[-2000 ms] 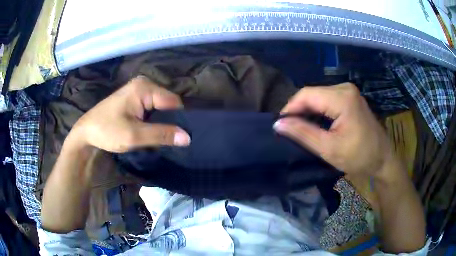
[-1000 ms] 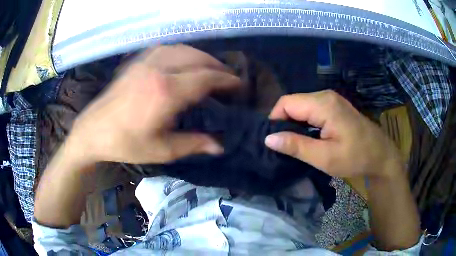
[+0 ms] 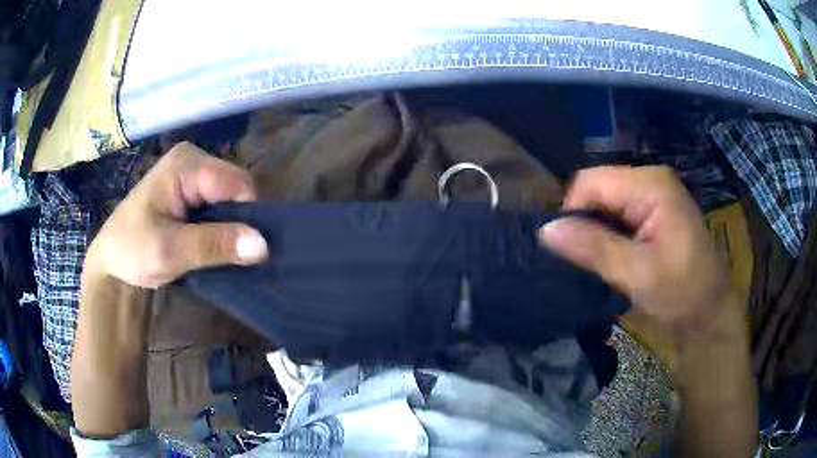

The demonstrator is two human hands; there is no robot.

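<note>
A dark navy waistband (image 3: 358, 259) is stretched nearly flat between my two hands, above my lap. A thin white loop (image 3: 468, 170) stands up from its upper edge, right of the middle, and a small white strip shows lower on the band. Brown cloth (image 3: 349, 156) joined to the band lies beyond it. My left hand (image 3: 179, 224) pinches the band's left end between thumb and fingers. My right hand (image 3: 640, 237) pinches its right end; that hand is slightly blurred.
The white table (image 3: 269, 36) has a grey ruled strip (image 3: 502, 54) along its front edge. Cardboard (image 3: 76, 98) is at the table's left end. Checked cloth (image 3: 770, 174) hangs at right, and more checked cloth (image 3: 58, 277) lies at left. Thin tools are at the table's far right.
The band was bunched between my hands a second ago and is now stretched wide. My left hand has moved left and my right hand right. The white loop has come into view.
</note>
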